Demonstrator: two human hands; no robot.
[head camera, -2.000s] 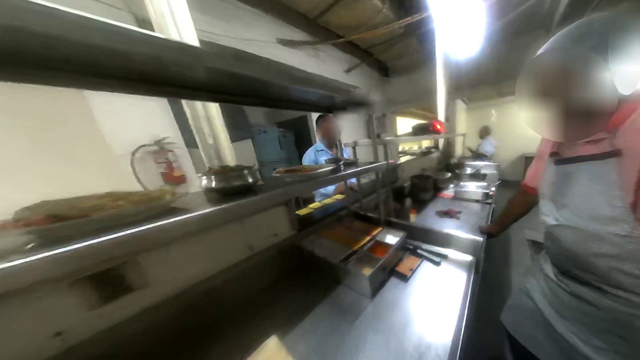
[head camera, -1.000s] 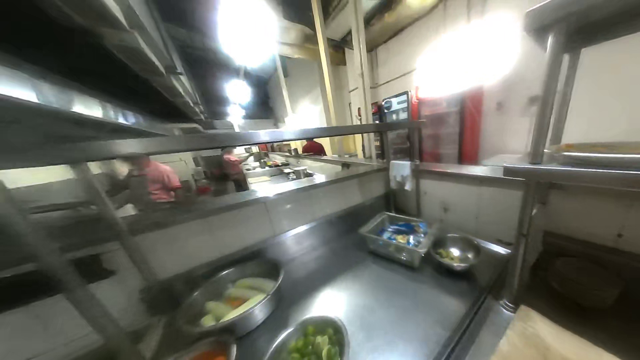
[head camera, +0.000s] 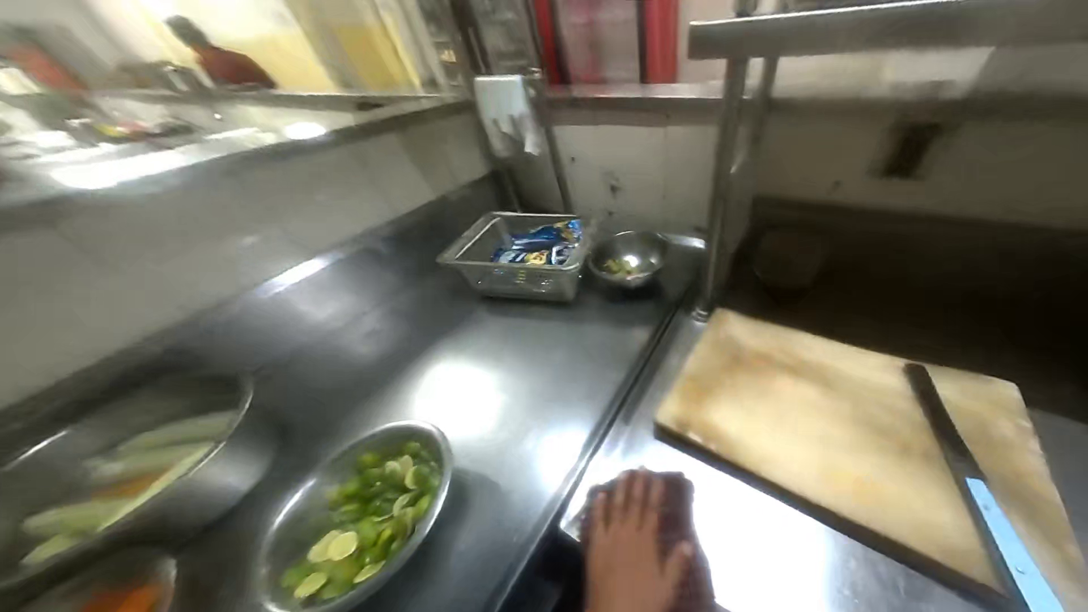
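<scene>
My left hand (head camera: 633, 540) lies palm down on a dark red cloth (head camera: 680, 510), fingers pointing away, pressing it to the steel worktop (head camera: 765, 552). Right of it is a thick, stained cutting board (head camera: 807, 408). A knife (head camera: 994, 510) with a light blue handle and dark blade rests on the board. An oval steel bowl (head camera: 442, 476) of green limes, some of them cut, stands left of the hand. My right hand is out of view.
Further left are a steel basin (head camera: 246, 408) of peeled vegetables and a bowl (head camera: 170, 578) with orange pieces. A perforated steel tray (head camera: 527, 285) holds blue packets beside a small steel bowl (head camera: 629, 255). A shelf post (head camera: 722, 187) rises behind the board. A person (head camera: 225, 64) is in the background.
The view has swung across the kitchen and down to the worktop. My left hand on the cloth, unseen in the earlier frames, is now in view.
</scene>
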